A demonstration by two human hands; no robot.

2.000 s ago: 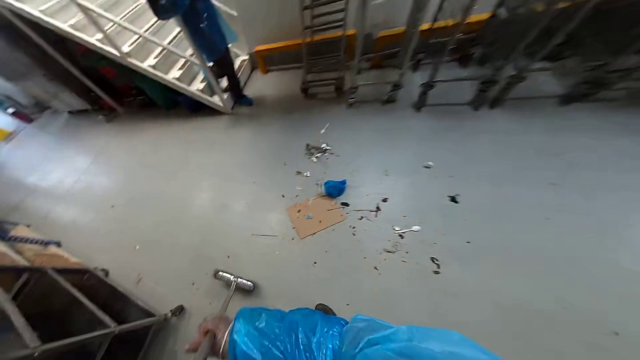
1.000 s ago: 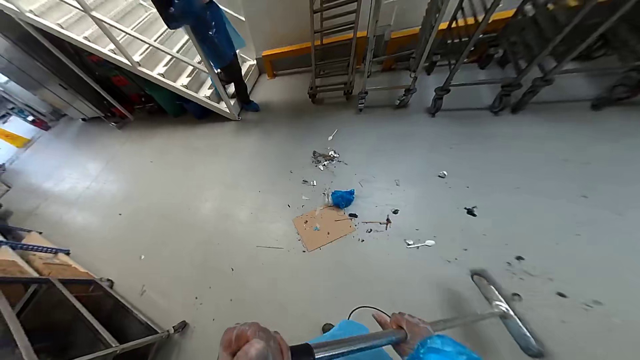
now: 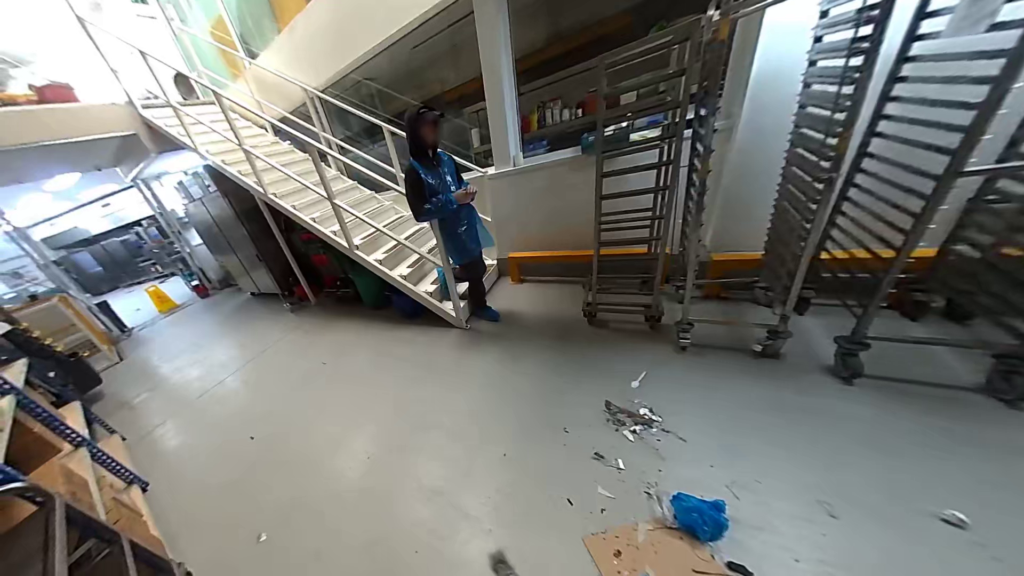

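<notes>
Neither my left hand nor my right hand shows in the head view now, and the long-handled tool is out of view too. On the grey floor at the lower right lies a piece of brown cardboard [image 3: 652, 552], cut off by the bottom edge. A crumpled blue plastic bag [image 3: 699, 517] rests at its upper corner. Beyond them is a small heap of dark and white debris [image 3: 636, 419], with a white plastic spoon [image 3: 638, 379] behind it. Small scraps lie scattered around, and a whitish crumpled piece [image 3: 954, 519] lies at the far right.
A person in a blue apron [image 3: 456, 216] stands at the foot of a white metal staircase [image 3: 320, 188]. Wheeled metal racks [image 3: 636, 192] line the wall by a yellow floor rail [image 3: 552, 257]. Wooden items on a metal frame [image 3: 80, 456] stand at left; a yellow floor sign [image 3: 162, 299] is farther back.
The view has swung up and left. Both hands and the long-handled tool, in view one second ago, have left the frame. Earlier, the tool's metal head had moved from left to right.
</notes>
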